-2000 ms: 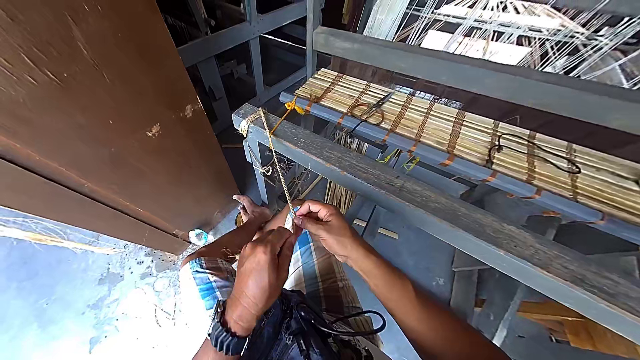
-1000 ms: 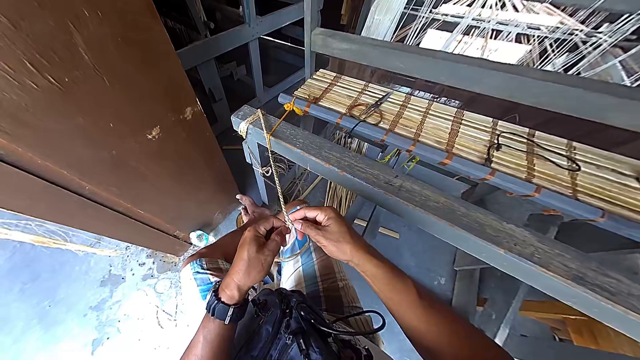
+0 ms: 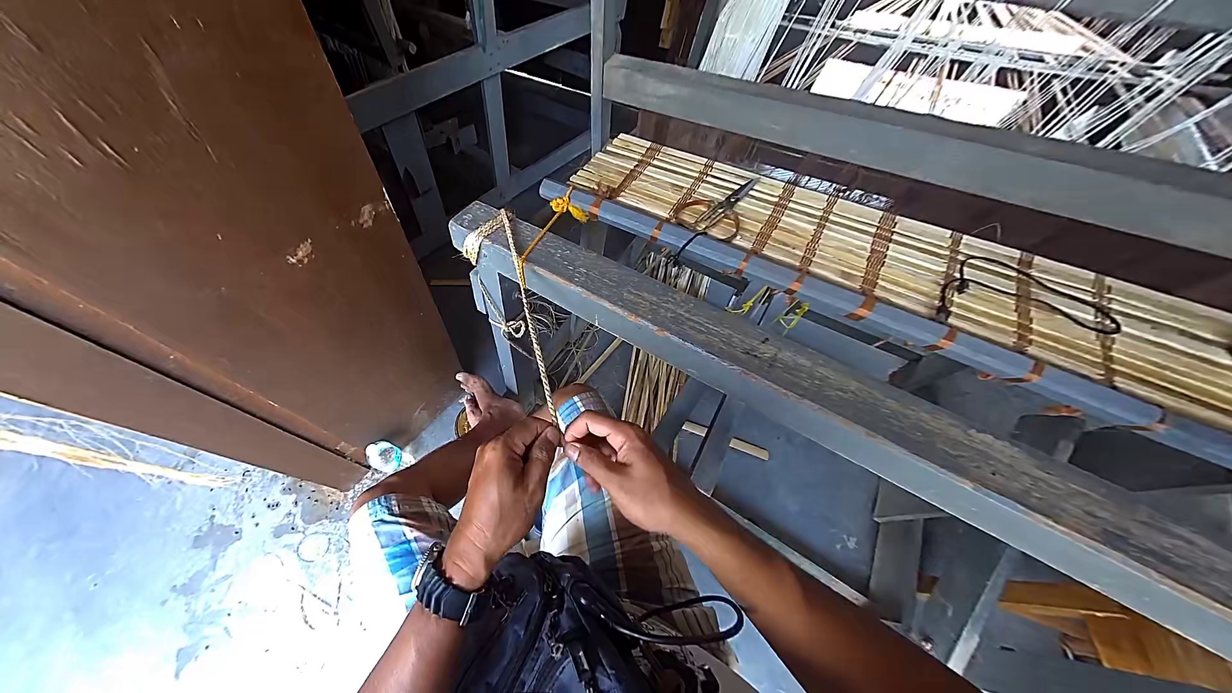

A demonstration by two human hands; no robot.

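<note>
A braided fibre cord [image 3: 535, 337] hangs from the left end of a grey wooden loom beam [image 3: 712, 332], where it is looped around the beam. Its lower end runs into the fingertips of both hands. My left hand [image 3: 505, 481], with a black watch on the wrist, pinches the cord from the left. The thumb and fingers of my right hand [image 3: 621, 467] close on it from the right, touching the left fingertips. A yellow cord [image 3: 544, 234] runs from the beam to the blue roller. The cord's end is hidden by the fingers.
Behind the beam, a woven mat of pale slats [image 3: 799, 231] carries scissors [image 3: 717, 212] and a black cord loop [image 3: 1039, 289]. A brown wooden panel [image 3: 202, 221] stands at the left. My knees and a black bag [image 3: 568, 635] are below my hands. Wooden boards [image 3: 1126, 630] lie at lower right.
My left hand has shifted at the cord, from lower and more tilted two seconds ago to up beside the right fingertips. The right hand stays at the cord's lower part.
</note>
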